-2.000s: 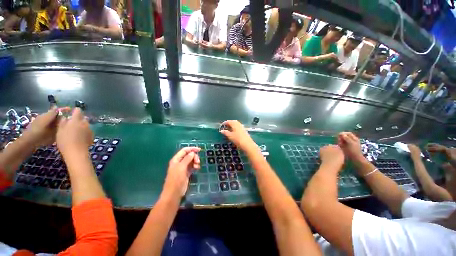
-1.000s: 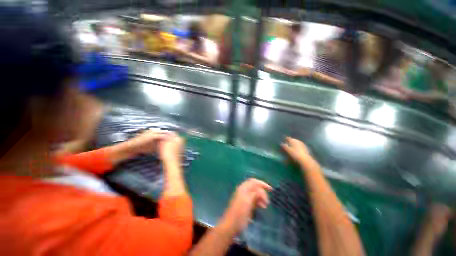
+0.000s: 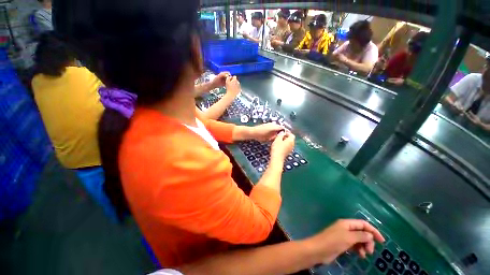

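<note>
My left hand (image 3: pixel 349 240) reaches in from the bottom and hovers over the left part of a clear blister tray (image 3: pixel 346 263) at the lower right. Its fingers are bent and slightly apart, with nothing visible between them. Black square modules (image 3: pixel 398 263) with pale centres sit in the tray's cells, right of my fingertips. The tray is cut off by the bottom edge. My right hand is out of the picture.
A worker in orange (image 3: pixel 193 188) sits close at left, hands over another module tray (image 3: pixel 293 161). Silvery frames (image 3: pixel 260 111) lie piled beyond it. The dark belt (image 3: pixel 322 115) carries scattered small units. A green post (image 3: pixel 400 113) stands at right, blue crates (image 3: pixel 231 51) behind.
The view has swung left, bringing the orange-clad worker, a yellow-clad person and the blue crates into sight. My right hand has left the picture. My left hand stays over the tray.
</note>
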